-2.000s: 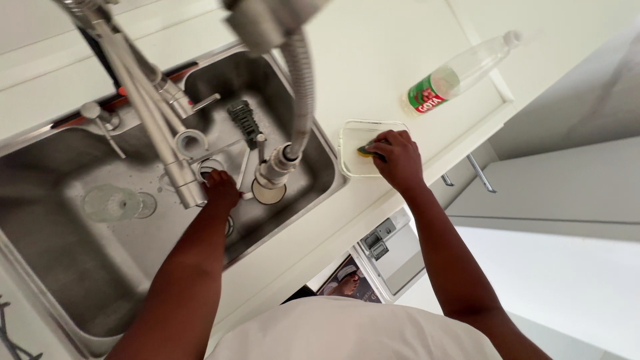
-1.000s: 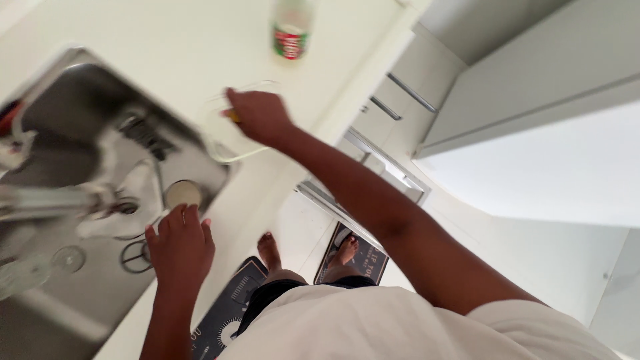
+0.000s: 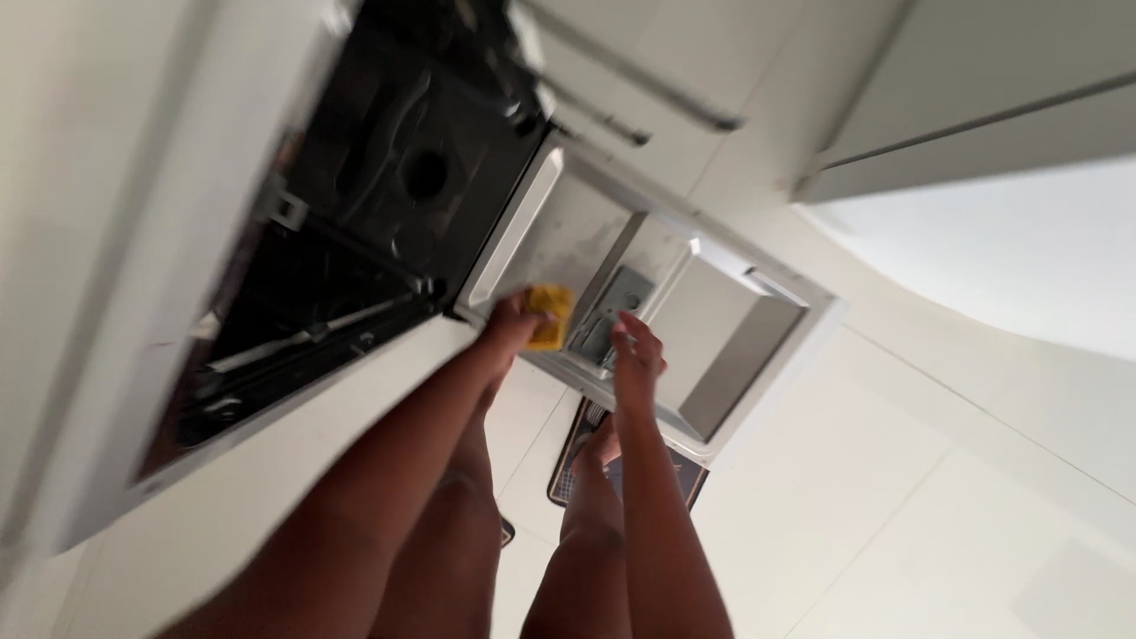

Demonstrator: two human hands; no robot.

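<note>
A yellow sponge (image 3: 548, 317) is in the fingers of my left hand (image 3: 515, 324), above the edge of the lowered dishwasher door (image 3: 568, 222) nearest me. My right hand (image 3: 637, 351) has its fingers apart and slightly bent. It is beside the grey detergent dispenser (image 3: 619, 297) on the door's inner face; whether a fingertip touches the dispenser cannot be told. Faint smudges or wet marks show on the metal near the door's hinge side. The picture is somewhat blurred.
The dark dishwasher cavity (image 3: 417, 169) opens at the left, under a pale counter (image 3: 80, 195). Drawer handles (image 3: 648, 84) stick out beyond the door. My legs and a dark mat (image 3: 683, 470) are below, and a white cabinet or appliance (image 3: 994, 240) stands at the right.
The view has swung from the sink to the dishwasher. Both hands have left the sink and counter for the door. The yellow sponge, seen earlier at my right hand, is now in my left.
</note>
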